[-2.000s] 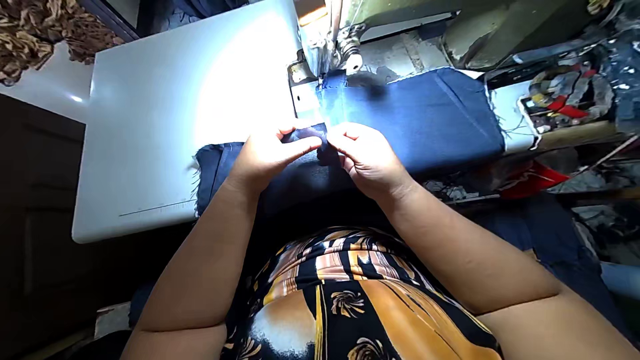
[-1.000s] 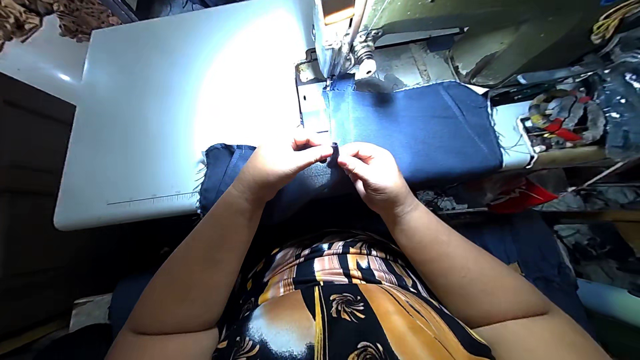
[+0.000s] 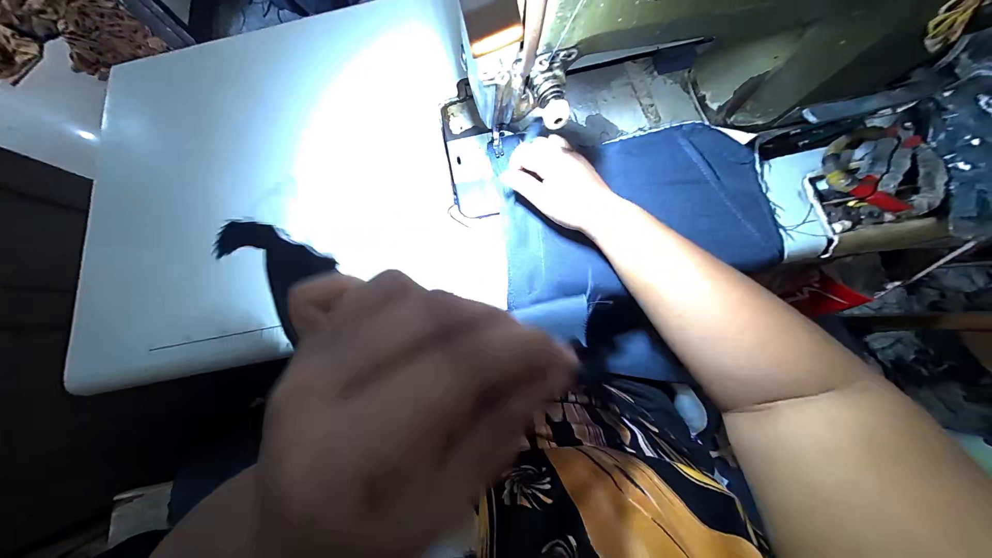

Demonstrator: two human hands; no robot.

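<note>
Dark blue fabric (image 3: 666, 201) lies across the sewing machine bed, its left edge running under the presser foot (image 3: 497, 144). My right hand (image 3: 562, 182) rests on the fabric just right of the presser foot, fingers bent and pressing on the cloth. Large and blurred in the foreground, my left hand (image 3: 403, 395) is raised, its fingers curled; dark cloth (image 3: 287, 267) with a frayed end shows behind and beyond it. Whether the left fingers grip that cloth cannot be made out. A seam and a folded part show in the blue fabric near its lower left edge.
The white table top (image 3: 194, 186) extends left under bright light. The green sewing machine body (image 3: 775, 62) spans the upper right. A tray (image 3: 829, 217) with bobbins or rings and red bits sits at the right. Brown gathered fabric (image 3: 101, 35) lies at the upper left.
My hands have parted: the right has moved up to the presser foot, and the left has come up towards the camera. The dark cloth at left has shifted.
</note>
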